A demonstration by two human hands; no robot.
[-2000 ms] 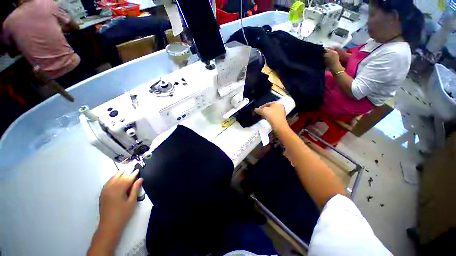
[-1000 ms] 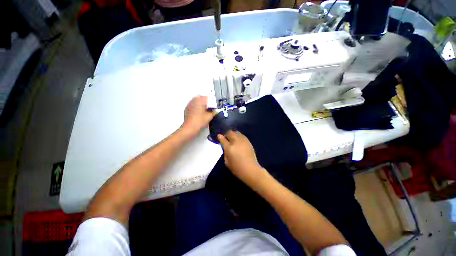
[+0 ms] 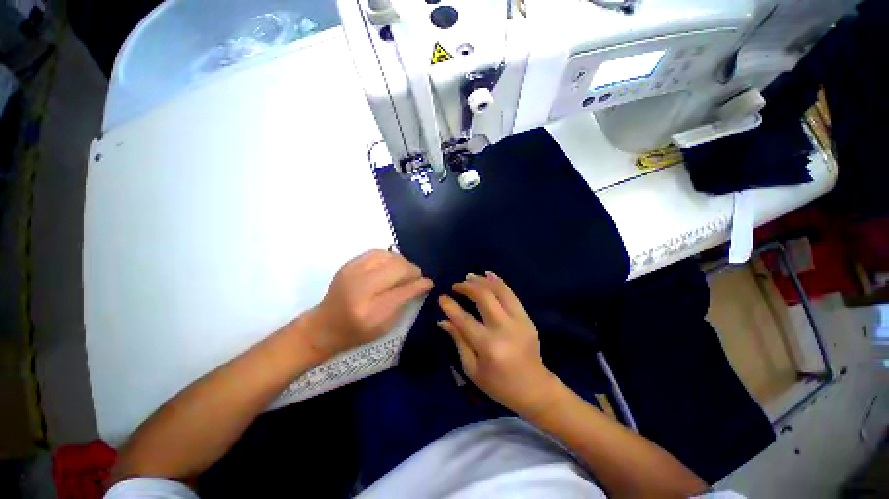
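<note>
A large dark garment panel point(image 3: 517, 219) lies on the white machine table under the presser foot point(image 3: 421, 179) and hangs over the front edge. My left hand point(image 3: 372, 297) is at the panel's left edge near the table front, with its fingertips pinched on the cloth edge. My right hand point(image 3: 497, 341) rests on the cloth just right of it, fingers bent and fingertips close to the left ones. Whether the right fingers grip the cloth cannot be told. A thin pale line shows along the panel's left edge between the foot and my left hand.
The sewing machine head point(image 3: 439, 88) stands behind the cloth. Stacked dark pieces point(image 3: 751, 161) lie at the table's right end, above a hanging white strip point(image 3: 742, 227). A metal-framed stand point(image 3: 804, 302) with dark cloth is at the right. A pale-blue trough point(image 3: 161, 68) runs behind.
The view has moved closer to the machine. Both hands have moved from beside the needle toward the table's front edge. The panel's left edge now lies straight between foot and left hand.
</note>
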